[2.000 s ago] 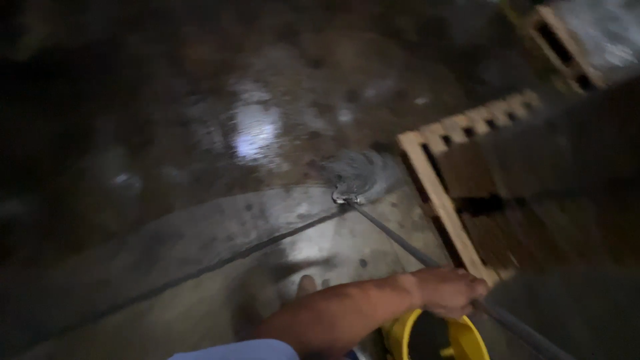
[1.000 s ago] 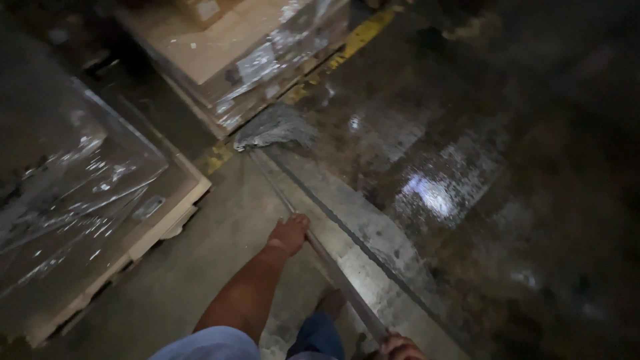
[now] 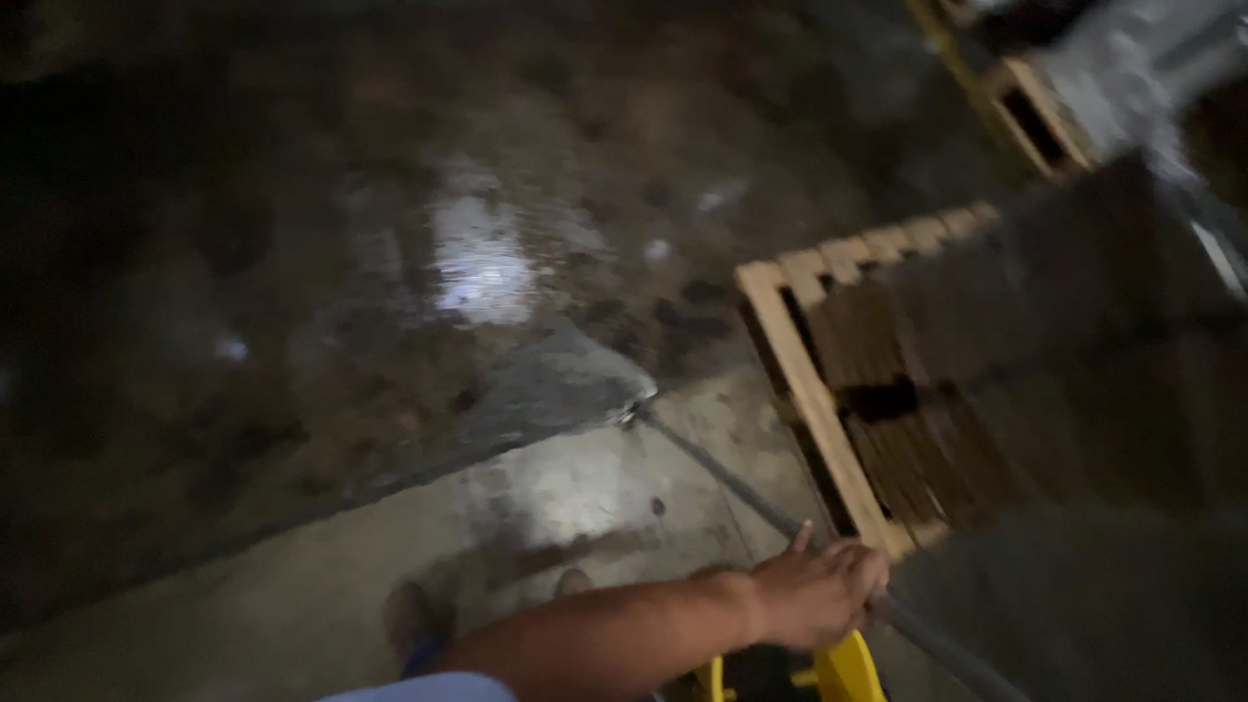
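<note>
My left hand [image 3: 829, 590] grips the long mop handle [image 3: 721, 473] near the lower right, with my forearm reaching across the bottom of the view. The handle runs up and left to a grey string mop head [image 3: 565, 385], which lies spread on the floor where the dark wet part meets the paler part. My right hand is out of view. Just below my left hand, part of a yellow bucket [image 3: 850, 668] shows at the bottom edge. The view is blurred.
A wooden pallet [image 3: 814, 390] with dark, flat material on it stands to the right. Behind it, at the upper right, is another pallet [image 3: 1043, 117] with a plastic-wrapped load. The wet concrete floor [image 3: 292, 292] reflects light. My shoes [image 3: 409, 614] show at the bottom.
The view has swung away from the wrapped pallets of a second ago. The mop head now lies near the wooden pallet, and the yellow bucket is in view again. My right hand has left the view.
</note>
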